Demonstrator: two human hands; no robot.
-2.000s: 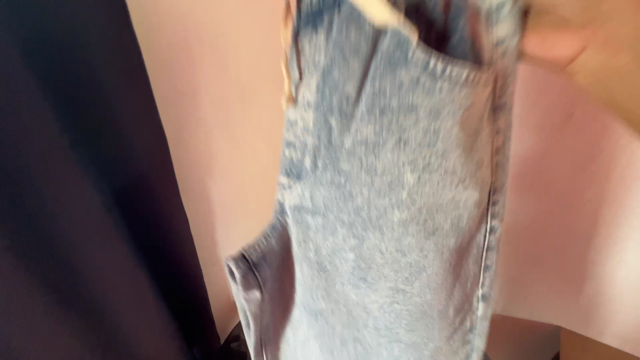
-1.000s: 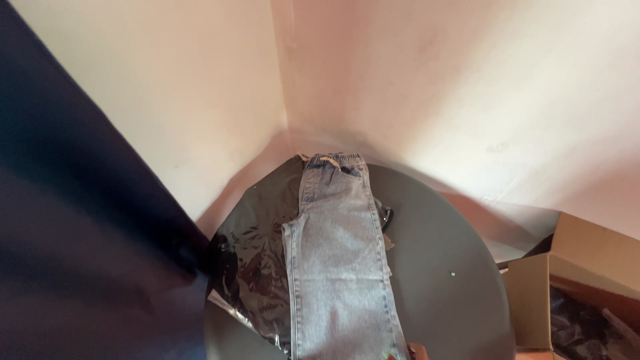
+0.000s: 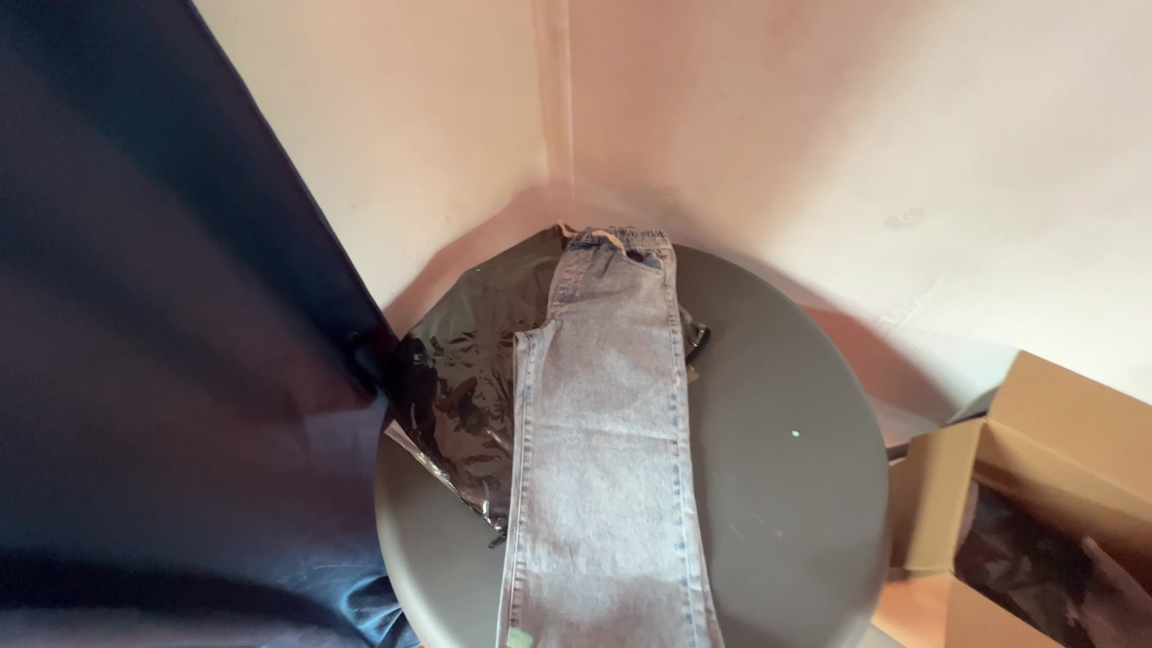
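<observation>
A pair of light blue denim trousers (image 3: 603, 405) lies folded lengthwise on a round dark grey table (image 3: 792, 522). Its gathered waistband and pale drawstring (image 3: 605, 236) point to the wall corner, and the leg runs out of view at the bottom edge. Beneath the denim, mostly on the left, rests a shiny black plastic bag (image 3: 468, 369). Part of something black pokes out from under the right side of the trousers. Neither my left hand nor my right hand shows in the view.
On the right stands an open cardboard box (image 3: 936, 486) with dark plastic-wrapped contents (image 3: 1026, 558). A dark blue curtain (image 3: 162, 315) hangs along the left. Pale walls (image 3: 720, 117) meet behind the table.
Two seconds ago the trousers were held up close to the camera by a hand at the upper right; now they lie on the table. The fingers at the bottom edge one second ago are gone from view.
</observation>
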